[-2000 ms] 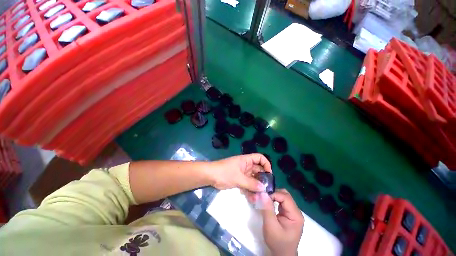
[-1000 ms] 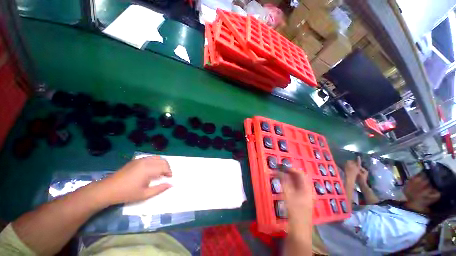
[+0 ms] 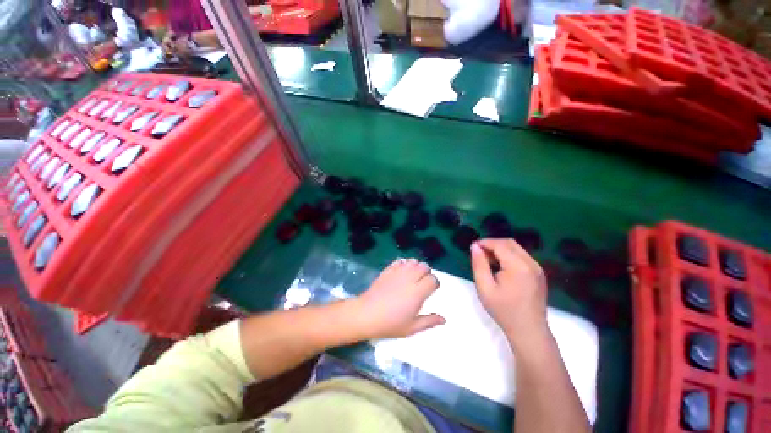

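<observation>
Many black rounded device units (image 3: 380,221) lie loose in a band across the green bench. My left hand (image 3: 401,299) is over the left part of the white sheet (image 3: 473,347), fingers bent, thumb apart, with nothing visible in it. My right hand (image 3: 512,283) is above the sheet's far edge. Its fingertips are at the near edge of one black unit (image 3: 464,238); no grip on it shows. A shiny clear plastic sheet (image 3: 325,279) lies at the left of the white sheet, partly under my left forearm.
A tall red tray stack (image 3: 199,203) with grey-faced units stands at left. A red tray (image 3: 668,338) with dark units is at right. Crooked red trays (image 3: 659,93) lie across the bench, near torn white paper (image 3: 423,86). A metal upright (image 3: 262,84) rises behind the left stack.
The view has swung back left. My right hand has left the right-hand tray and is now at the loose units. My left hand remains over the white sheet.
</observation>
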